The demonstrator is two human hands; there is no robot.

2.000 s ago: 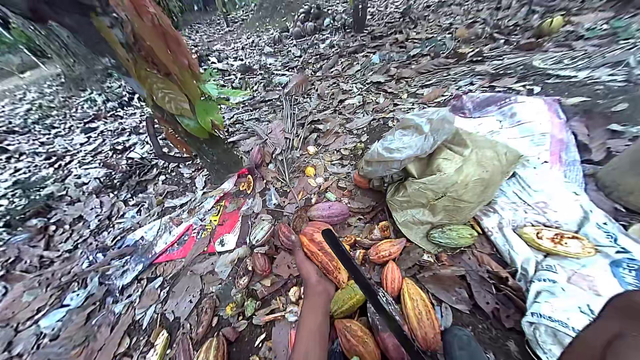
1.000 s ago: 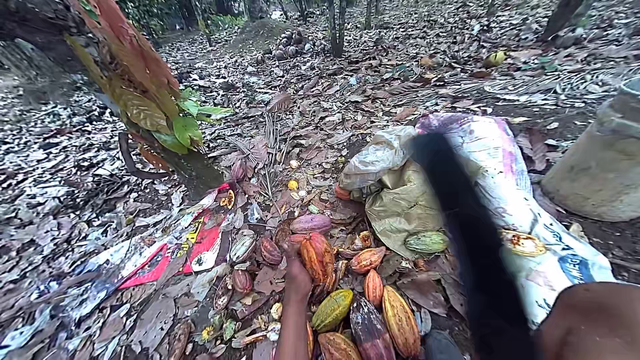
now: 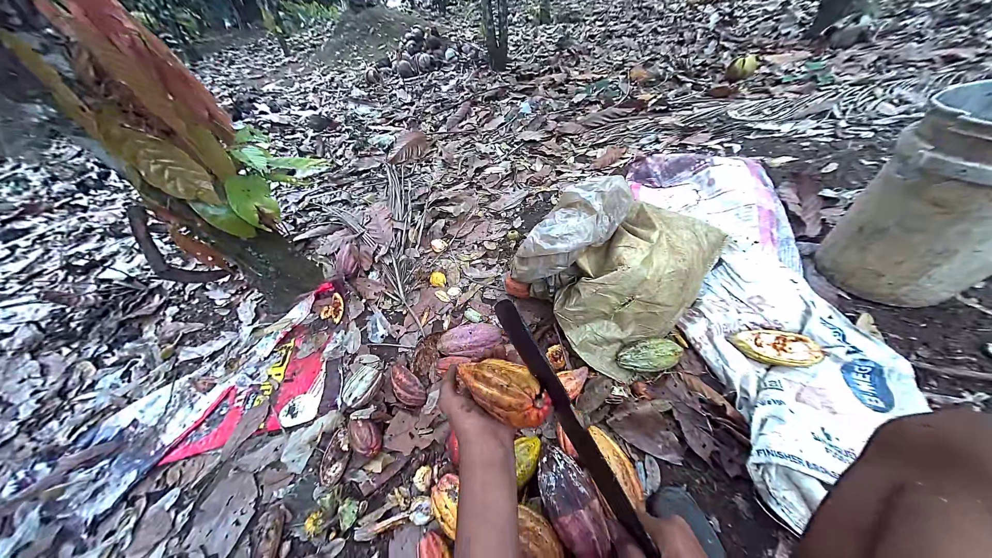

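My left hand [image 3: 465,407] holds an orange-yellow cacao pod [image 3: 502,389] over the pile. My right hand [image 3: 673,535], at the bottom edge, grips a long dark machete [image 3: 570,422]; its blade slants up and left, just right of the held pod and partly in front of it. Below and around my hands lie whole cacao pods, among them a dark purple one [image 3: 572,500] and a yellow-green one [image 3: 527,459]. A purple-pink pod [image 3: 470,340] rests beyond my left hand.
A tan sack [image 3: 643,279] lies right of centre, beside a white printed sack [image 3: 806,418] bearing an opened pod half [image 3: 777,347]. A bucket-like container [image 3: 922,209] stands at right. A tree trunk [image 3: 256,256] leans at left, near a torn red sack [image 3: 298,380].
The machete has swung from upright at the right down beside the held pod. My left hand still holds a pod, now turned more sideways. The container has come further into view.
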